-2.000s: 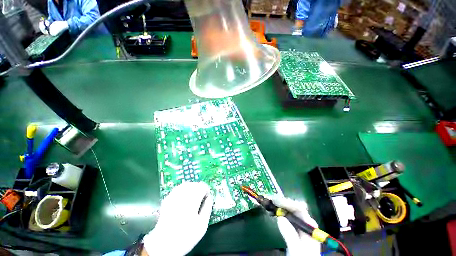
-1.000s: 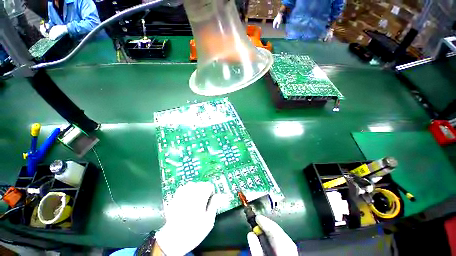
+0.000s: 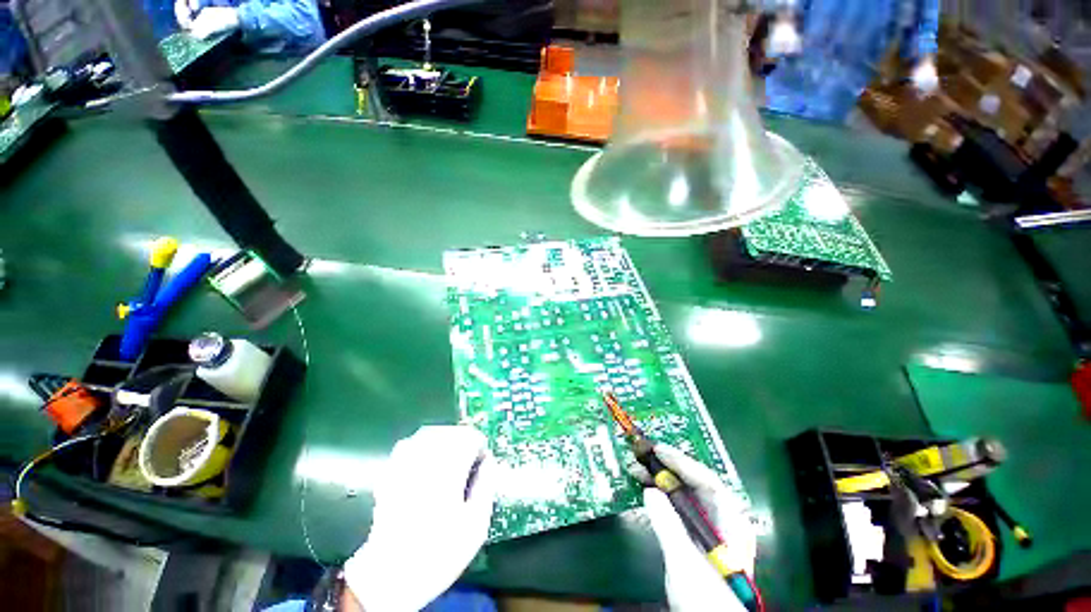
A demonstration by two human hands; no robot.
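Note:
A large green circuit board lies on the green bench in front of me. My right hand, in a white glove, holds the soldering iron like a pen. Its copper-brown tip is over the middle right of the board; I cannot tell if it touches. My left hand, white-gloved, rests at the board's lower left edge, its fingertips bunched. Thin solder wire hangs from the spool down towards my left hand; whether the fingers pinch it is hidden.
A clear extraction hood hangs behind the board. A second board sits on a black base at back right. Parts trays stand left and right. An orange fixture is at the rear. People in blue smocks are across the bench.
My view has swung left, so the bench things sit further right. The iron's tip has moved up the board from near its lower edge. My left hand has shifted to the board's lower left edge.

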